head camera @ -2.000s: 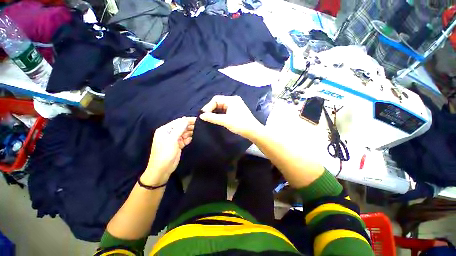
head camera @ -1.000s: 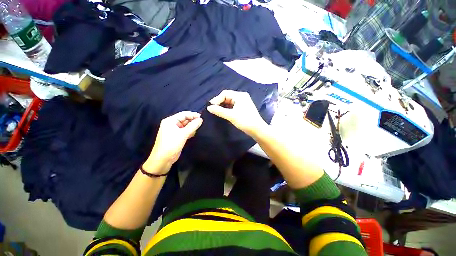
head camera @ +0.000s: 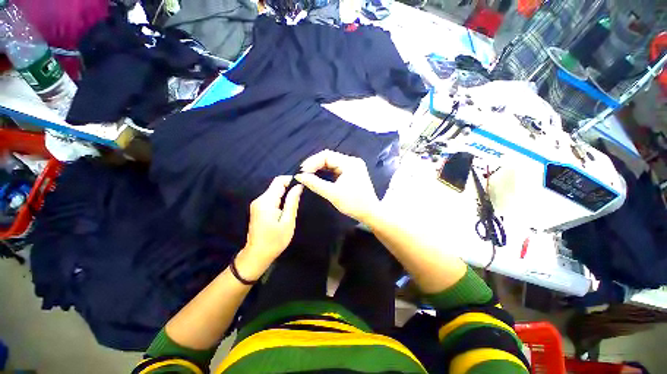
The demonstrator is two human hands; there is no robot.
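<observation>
A large dark navy garment panel [head camera: 241,139] lies spread over the table and hangs over the front edge toward my lap. My left hand [head camera: 274,219] and my right hand [head camera: 340,182] meet above it, left of the sewing machine. Both hands pinch a small dark bit between the fingertips; it looks like a cloth edge or thread, too small to tell. The white sewing machine head [head camera: 512,150] stands to the right, with its needle end beside the cloth. The needle itself is not clear.
Black-handled shears [head camera: 488,219], a phone [head camera: 456,172] and a red tool [head camera: 524,247] lie before the machine. A navy heap [head camera: 110,256] hangs at left. A water bottle [head camera: 36,66] stands far left. Red baskets are at left [head camera: 40,197] and lower right [head camera: 541,343].
My left hand has turned more upright, and its fingertips now meet those of my right hand, after a small gap one second ago. The navy panel has stayed in place.
</observation>
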